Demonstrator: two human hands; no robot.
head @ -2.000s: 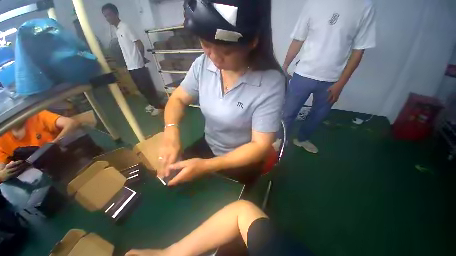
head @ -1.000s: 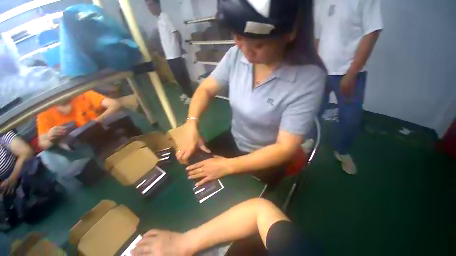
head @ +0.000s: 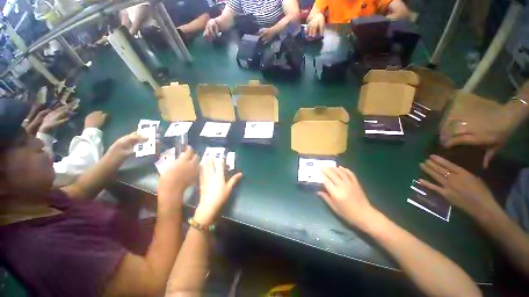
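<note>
My left hand (head: pixel 216 188), with a bead bracelet, has its fingertips on white leaflets (head: pixel 214 153) lying on the table; the thumb is spread. My right hand (head: pixel 347 196) lies with its fingers on the right edge of a white leaflet (head: pixel 312 170) inside an open box (head: pixel 319 137) with a raised brown lid. Neither hand visibly grips anything; what lies under the fingers is hidden. Three more open boxes, including one with its lid (head: pixel 257 108) upright, stand further left with white leaflets on top.
A left neighbour holds white leaflets (head: pixel 146 138) close to my left hand. At right, an open box (head: pixel 387 100) shows a black card; a right neighbour's hand (head: pixel 458 180) is by another black card (head: pixel 429 200). Dark boxes (head: pixel 376 39) and people are across the table.
The view has swung left and down, bringing my left hand, the left neighbour and more open boxes into sight. My right hand stays by the nearest open box, now fully in view.
</note>
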